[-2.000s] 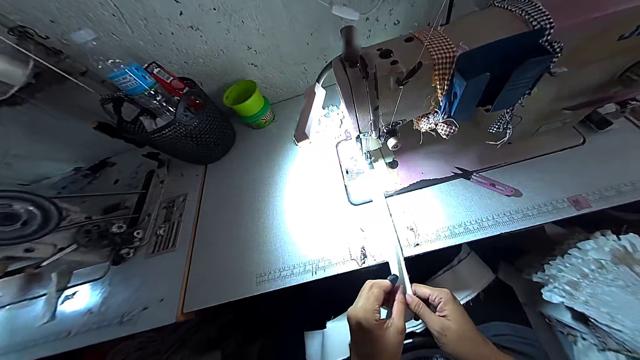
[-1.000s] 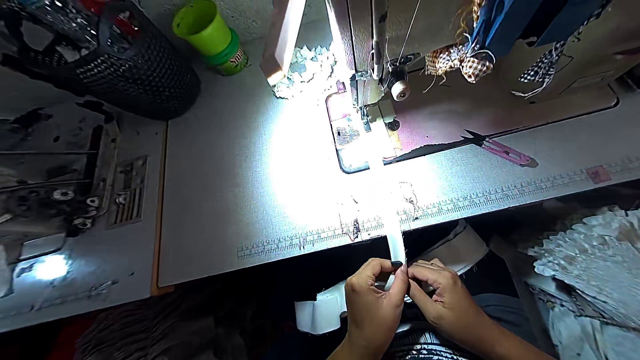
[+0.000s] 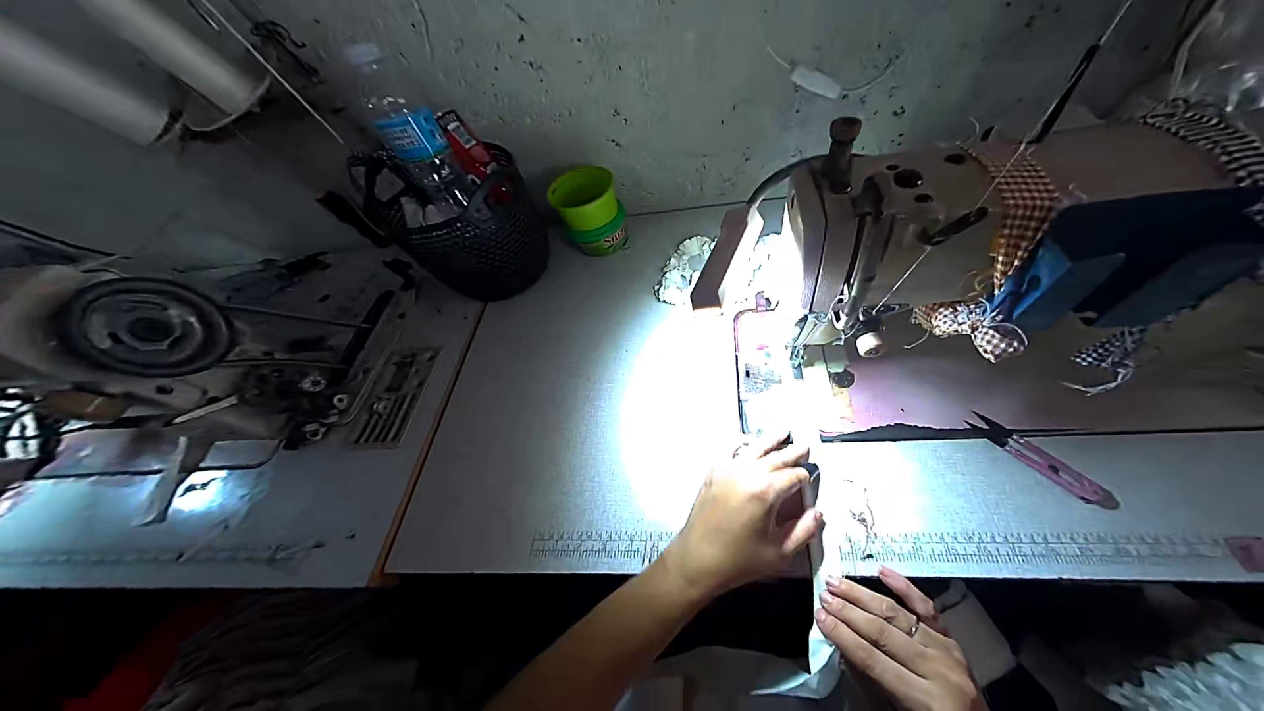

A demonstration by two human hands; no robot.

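Note:
A narrow white fabric strip (image 3: pixel 826 563) runs from the sewing machine (image 3: pixel 889 237) down over the table's front edge. My left hand (image 3: pixel 746 513) is on its upper part just in front of the needle area, with fingers and thumb bent around the strip and a small dark item at the fingertips. Lower down, at the table edge, my right hand (image 3: pixel 889 632) rests its fingertips on the strip's right side; its thumb is hidden. Glare from the machine's lamp washes out the cloth near the presser foot (image 3: pixel 798 357).
Pink-handled thread snips (image 3: pixel 1057 469) lie right of the needle area. A printed ruler (image 3: pixel 1027 546) follows the front edge. Behind are a black basket (image 3: pixel 474 242) with a bottle, a green cup (image 3: pixel 585 202) and fabric scraps (image 3: pixel 683 269). Another machine (image 3: pixel 148 326) stands left.
Both hands were together at the strip below the table edge. My left hand has moved up onto the table near the needle; my right hand has stayed lower, fingers now extended. The view has shifted.

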